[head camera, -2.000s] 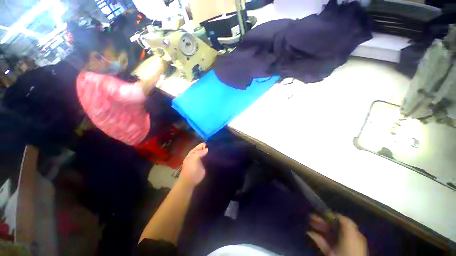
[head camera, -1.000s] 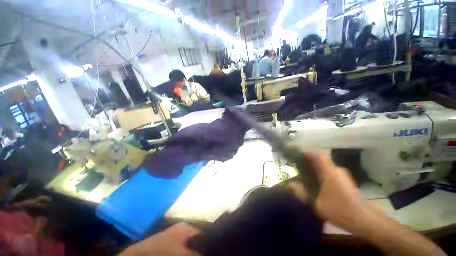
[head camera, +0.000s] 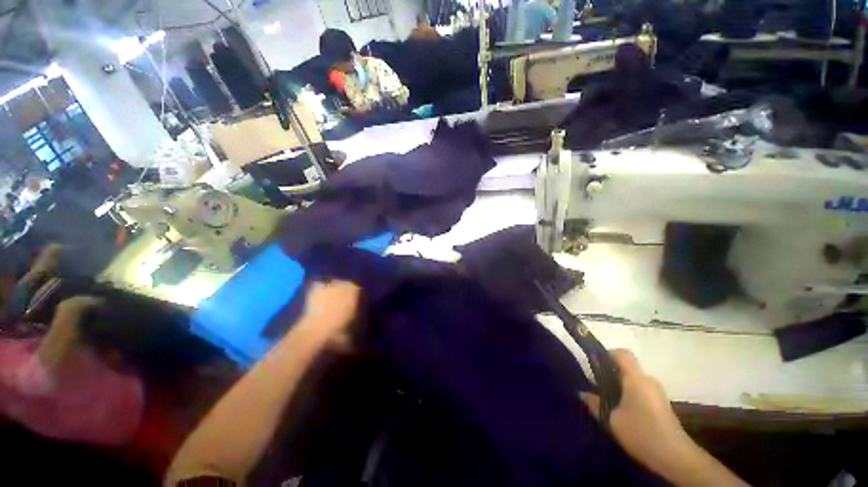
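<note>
A large dark navy garment piece (head camera: 457, 352) lies from the table over my lap, partly over the blue sheet (head camera: 238, 302). My left hand (head camera: 333, 309) is closed on its left part. My right hand (head camera: 636, 395) holds the tailor's shears (head camera: 582, 335) by the handles at the cloth's right edge, blades pointing up and left. The blade tips lie against dark cloth; whether they cut cannot be told. A heap of navy garment pieces (head camera: 409, 185) lies crumpled beyond the blue sheet.
A cream-white lockstitch machine (head camera: 695, 181) stands at right, with a dark scrap (head camera: 820, 333) near its base. A neighbouring sewing machine (head camera: 209, 214) stands at left. A coworker's pink sleeve (head camera: 67, 390) shows lower left. Another person (head camera: 366, 81) sits farther back.
The view has swung from the lap up to the table. The navy piece now spreads over the table edge and blue sheet. The shears, raised a second ago, are lower, at the cloth.
</note>
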